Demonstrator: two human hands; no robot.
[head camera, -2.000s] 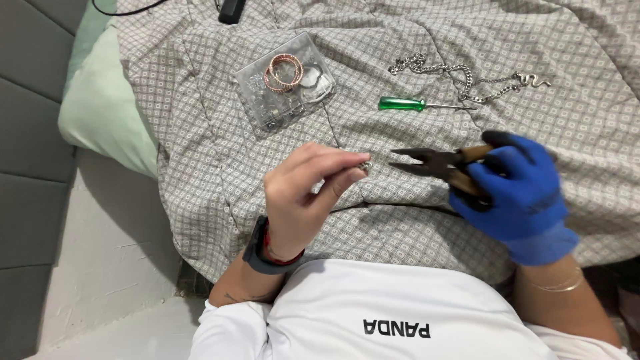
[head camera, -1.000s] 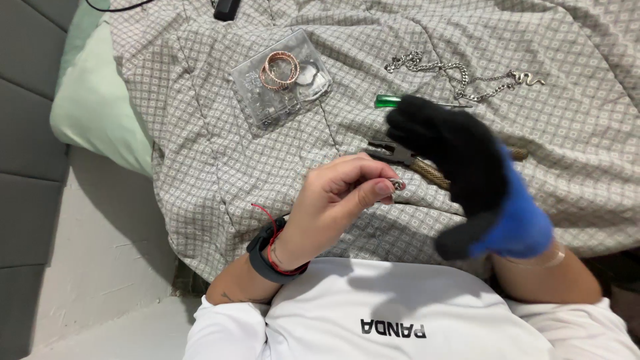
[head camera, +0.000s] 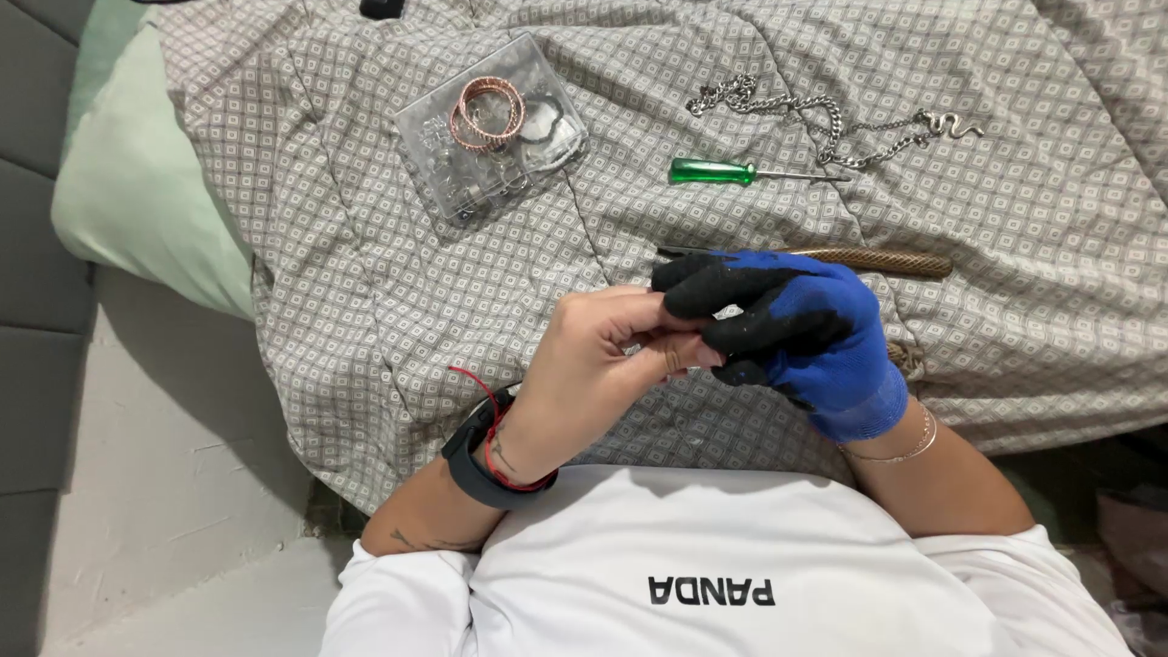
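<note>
My bare left hand has its thumb and fingers pinched together; the small metal piece seen there earlier is now hidden. Against those fingertips are the bent fingers of my right hand, in a blue and black work glove; whether they grip anything is not visible. Under and behind the glove lie pliers with brownish textured handles, their jaws mostly covered. Farther back, a green-handled screwdriver rests below a silver-coloured curb chain with a snake-shaped pendant.
A clear plastic case of small metal parts sits at the back left, with copper-coloured ring-shaped bands on it. Everything rests on a wrinkled patterned bedspread. A pale green pillow is at the left, and a black object at the top edge.
My right hand held the pliers two seconds ago; it has let them go on the bedspread and come to my left fingertips. My left hand earlier showed a small metal piece between its fingertips.
</note>
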